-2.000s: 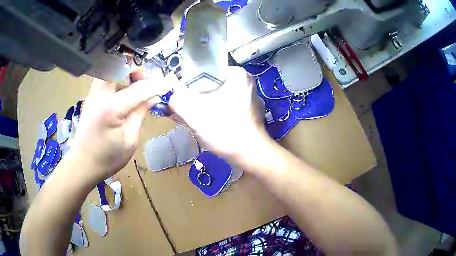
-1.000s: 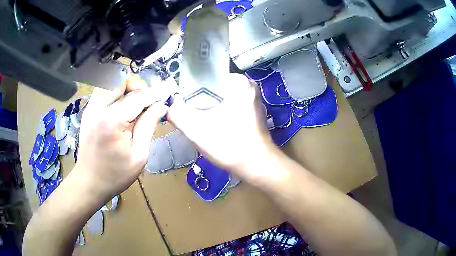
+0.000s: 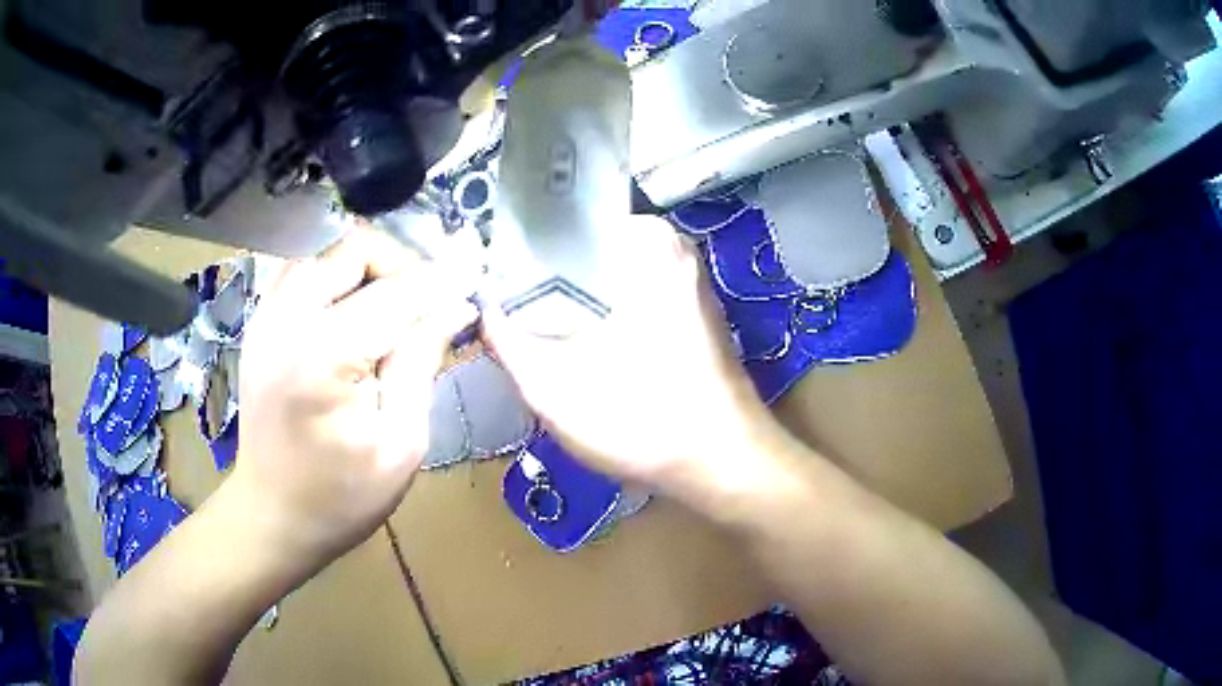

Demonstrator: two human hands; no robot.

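Observation:
The sewing machine's needle area [image 3: 436, 215] is bright and overexposed. My left hand [image 3: 335, 389] is at its left, fingertips bent together at the work point. My right hand [image 3: 630, 362] lies at its right, beside and partly under the cover plate [image 3: 563, 174] with the dark chevron. The fingertips of both hands nearly meet below the needle area. A small bit of dark blue shows between them; the rest of the workpiece is hidden by the fingers and glare, so its shape and hold are unclear.
Grey panels [image 3: 489, 409] and a blue panel with key ring [image 3: 560, 496] lie below my hands. More blue panels [image 3: 871, 311] and a grey panel [image 3: 824, 221] lie at right. A red-handled tool [image 3: 974, 208] lies on the machine base. Small printed blue panels [image 3: 127, 402] are heaped at far left.
The view has shifted, with the machine head reaching lower at left. Both hands stay at the needle area and appear slightly further right. The blue between the fingertips shows less.

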